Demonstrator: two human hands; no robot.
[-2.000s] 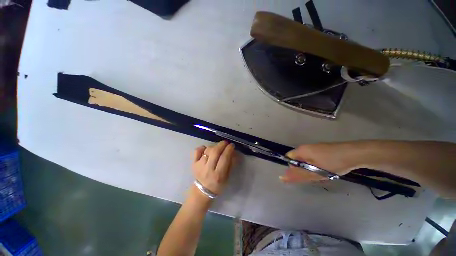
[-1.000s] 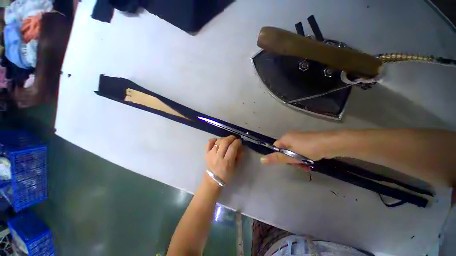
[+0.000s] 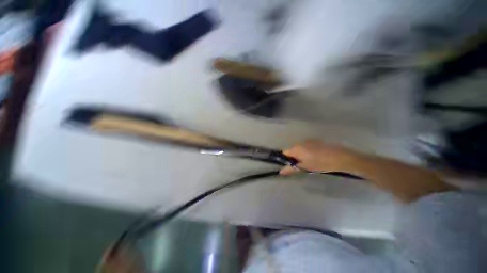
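The picture is blurred. The long dark garment strip lies across the table with the tan template showing along it. My right hand is closed on the shears, whose silver blades point left over the strip. My left hand is blurred at the lower left, beyond the table's near edge. It holds the end of a thin dark band, which curves up to the shears near my right hand.
The steam iron stands behind the strip, with its brown handle up. Dark cut pieces lie at the far left of the white table. Dark blurred items are at the right.
My left hand has left the strip and moved down left, drawing out a thin dark band. More of the tan template shows. The view has shifted and blurred.
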